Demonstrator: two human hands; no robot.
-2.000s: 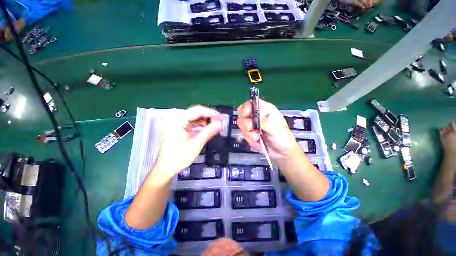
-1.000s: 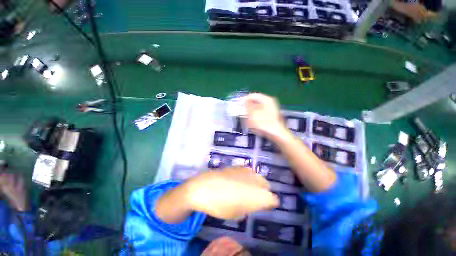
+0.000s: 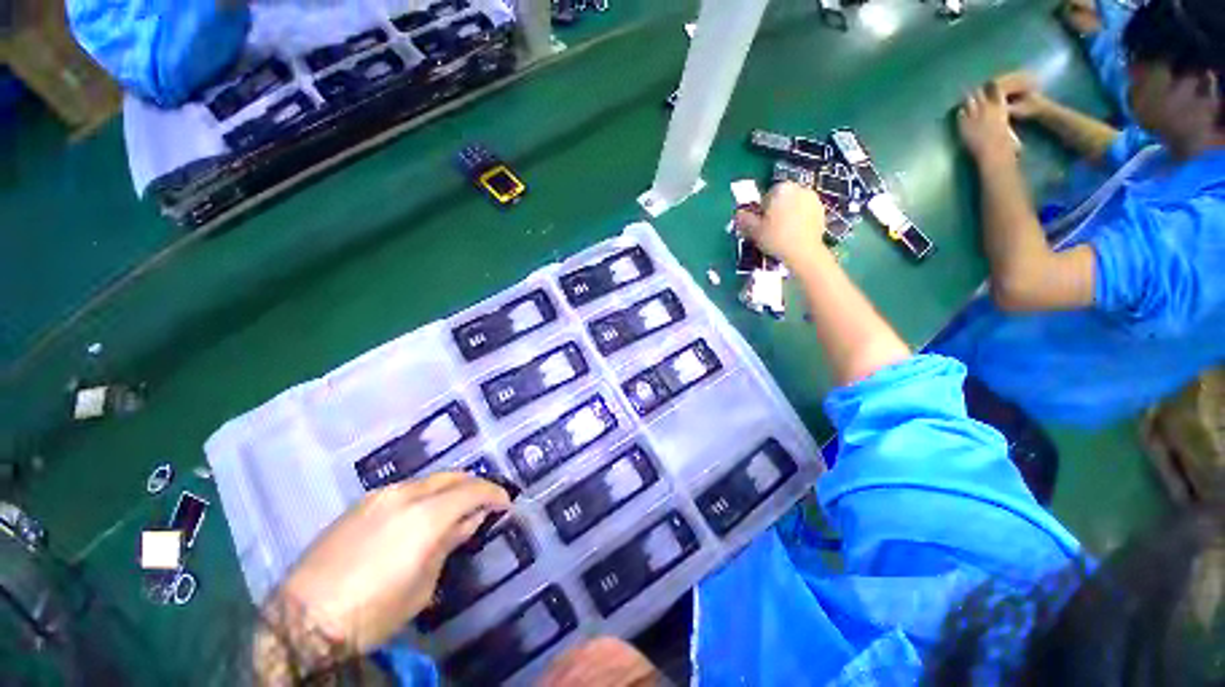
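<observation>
The whitish blister tray (image 3: 276, 456) lies tilted across the bench, with black phone housings (image 3: 605, 494) in rows of pockets; some pockets at its left and right are empty. My left hand (image 3: 403, 544) is over the tray's lower left, its fingers closed on the end of a black phone housing (image 3: 484, 574), partly hidden under the hand. My right hand (image 3: 793, 222) is stretched out to the pile of board-and-screen assemblies (image 3: 840, 175) right of the tray. Its fingertips touch pieces at the pile's near left; whether they grip one cannot be told.
Stacked trays (image 3: 336, 114) stand across the belt, beside a blue sleeve. A pale post (image 3: 705, 101) rises beyond the tray. A yellow-and-black phone part (image 3: 500, 183) lies on the belt. Loose parts (image 3: 164, 548) lie left of the tray. Another worker (image 3: 1102, 255) sits at right.
The view has turned right. My right hand has moved from above the tray to the pile. My left hand has moved to a housing at the tray's lower left.
</observation>
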